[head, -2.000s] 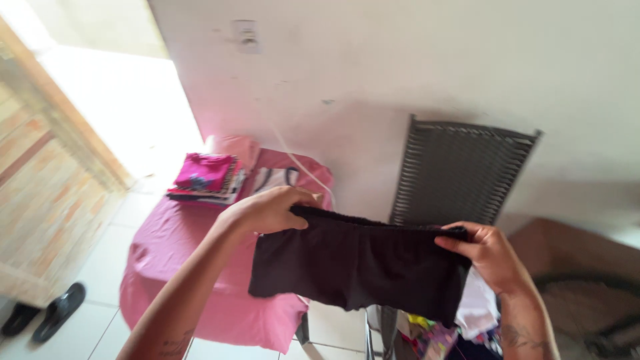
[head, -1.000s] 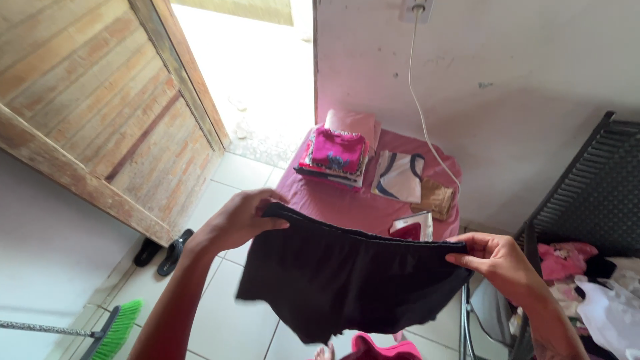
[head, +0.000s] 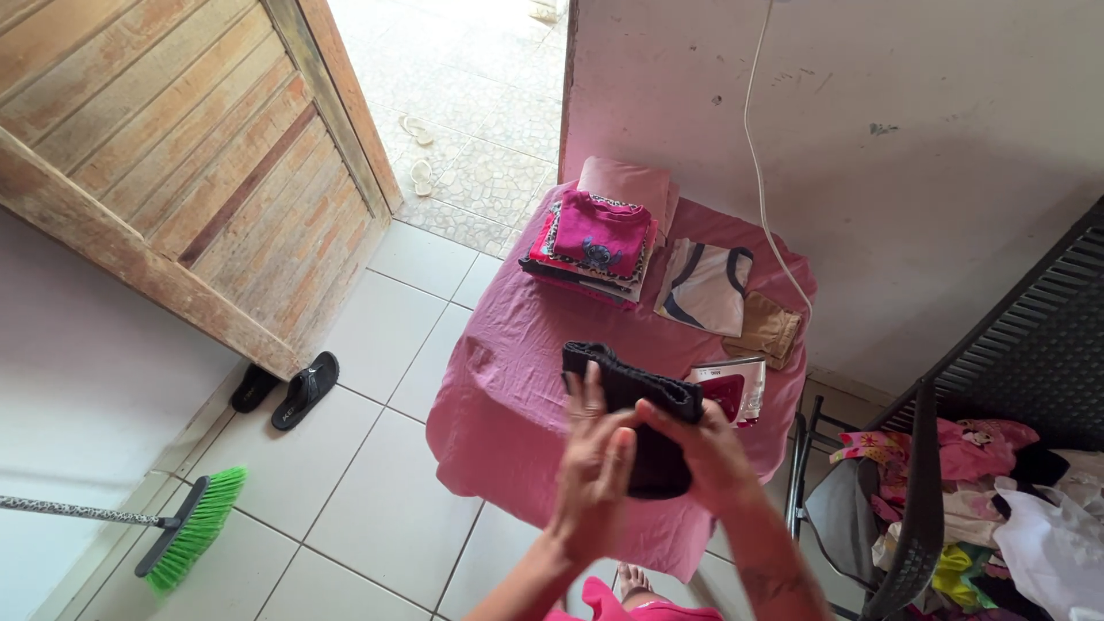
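Observation:
Black shorts (head: 660, 461), folded into a small bundle with the elastic waistband at the top, are between my hands above the near part of a table with a pink cloth (head: 509, 388). My left hand (head: 595, 457) lies against the bundle's left side, fingers spread. My right hand (head: 703, 448) grips its right side, thumb in front. Behind them on the cloth are a stack of folded clothes with a magenta shirt (head: 604, 233) on top, a folded white top with navy trim (head: 705, 285), folded tan shorts (head: 763, 328) and a flat package (head: 733, 388).
A black woven chair (head: 927, 492) holding a heap of loose clothes (head: 975, 509) stands at the right. A white cord (head: 755, 155) hangs down the wall to the table. At the left are a wooden door (head: 198, 164), black flip-flops (head: 306, 388) and a green broom (head: 194, 526).
The black shorts were stretched wide by the waistband between my hands; now they are folded small and my hands are close together. The view has swung toward the door and table.

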